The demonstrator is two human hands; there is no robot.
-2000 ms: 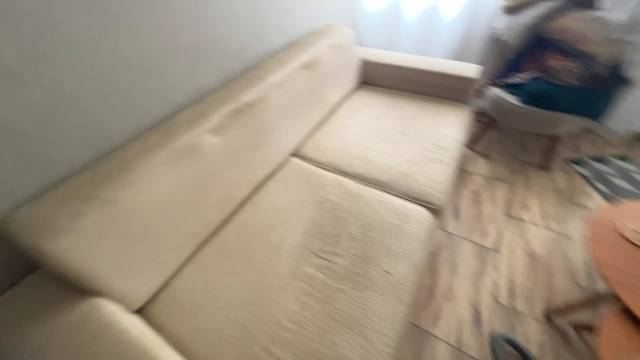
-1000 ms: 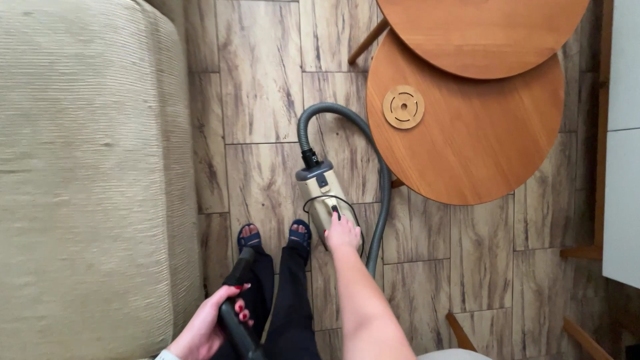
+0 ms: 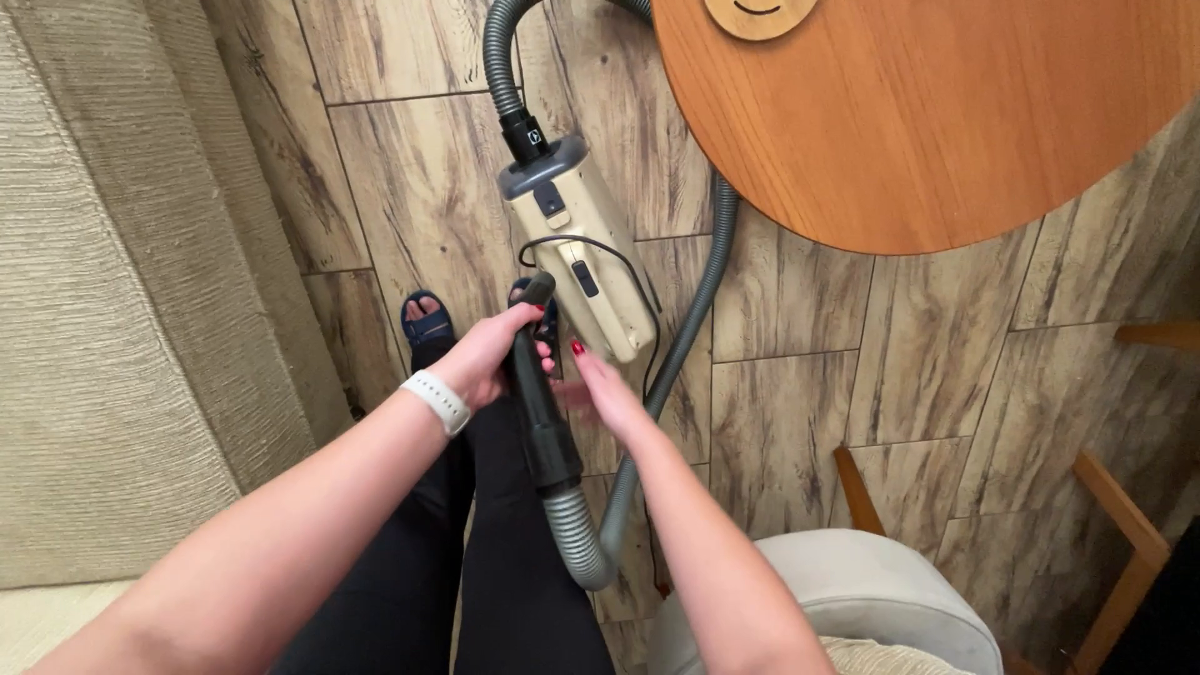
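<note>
My left hand [image 3: 487, 356], with a white watch band on its wrist, is closed around the black handle [image 3: 539, 412] of a vacuum cleaner hose. From the handle's lower end the grey corrugated hose [image 3: 698, 319] bends up and runs to the right of the vacuum body. My right hand [image 3: 600, 389] is just right of the handle, fingers extended and partly blurred, holding nothing that I can see. Beyond both hands the beige vacuum cleaner body [image 3: 595, 253] lies on the floor, with a thin black cord across it and the hose's black connector [image 3: 523, 136] at its grey end.
A beige fabric sofa [image 3: 122, 309] stands along the left. At upper right is a round wooden table [image 3: 900, 122] with a round wooden coaster [image 3: 759, 11] on it. A light grey upholstered seat [image 3: 862, 581] and wooden legs [image 3: 1125, 525] are at lower right. My sandaled feet [image 3: 427, 319] stand near the vacuum.
The view has swung from the sofa down to the floor. My right hand has left the vacuum body and come back beside the handle. My left hand still holds the handle, now farther forward.
</note>
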